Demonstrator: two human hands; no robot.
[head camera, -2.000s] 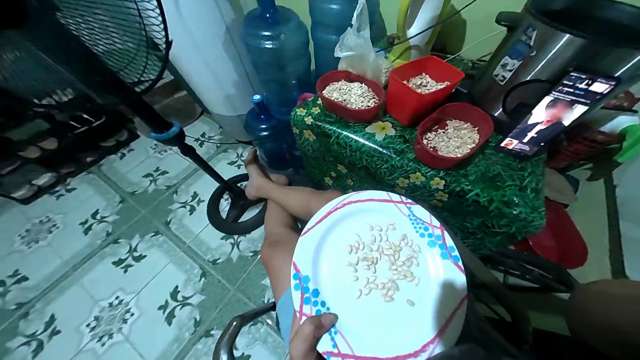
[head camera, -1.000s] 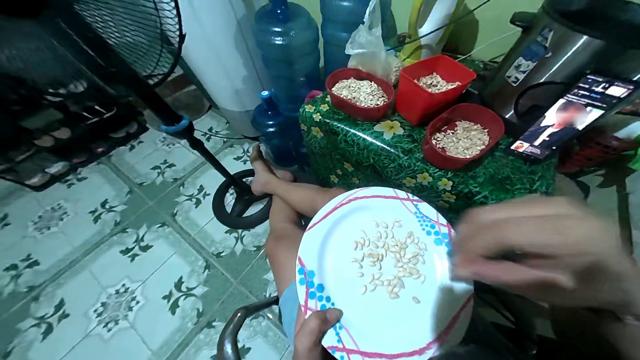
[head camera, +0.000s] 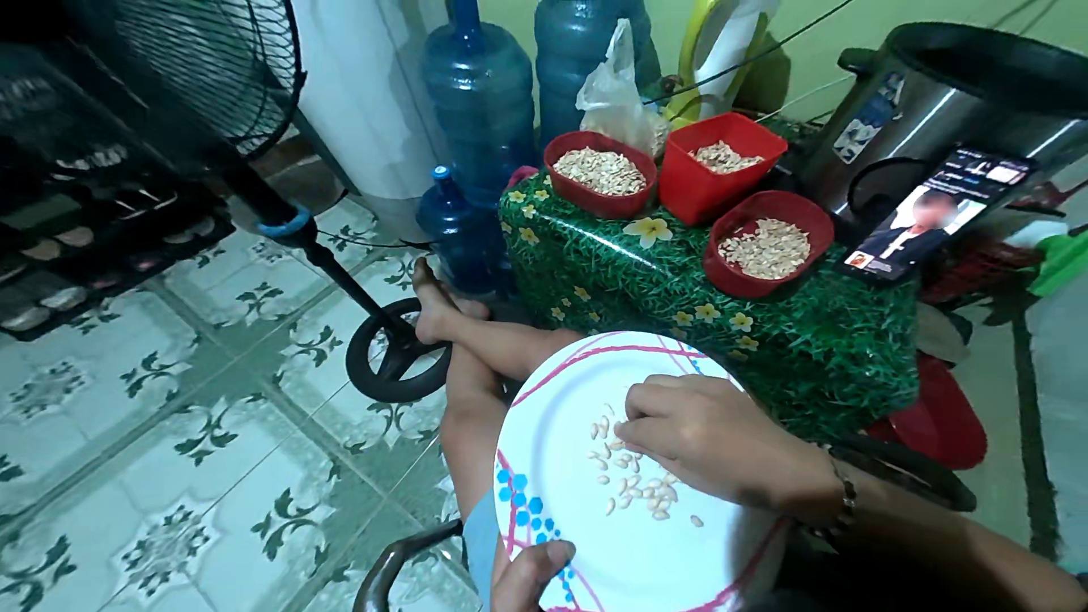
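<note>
A white plate (head camera: 552, 433) with pink lines and blue dots rests over my lap. My left hand (head camera: 531, 578) grips its lower left rim, thumb on top. Over the middle of the plate is my right hand (head camera: 688, 429), fingers bent down at the pale seeds (head camera: 650, 493) scattered there; whether a seed is between the fingertips cannot be told. Beyond the plate, a red oval bowl (head camera: 602, 204), a red square container (head camera: 701, 183) and another red oval bowl (head camera: 739, 276) hold pale seeds or pieces.
The containers stand on a table with a green grass-print cover (head camera: 612, 280). A lit phone (head camera: 935, 212) leans on a steel pot (head camera: 901, 127) at the right. Behind are a plastic bag (head camera: 616, 93) and blue water bottles (head camera: 480, 85). A stand fan (head camera: 331, 263) stands left on the tiled floor.
My right hand, out of view two seconds ago and blurred at the plate's right edge one second ago, has moved left over the seeds. My left hand keeps its hold on the plate.
</note>
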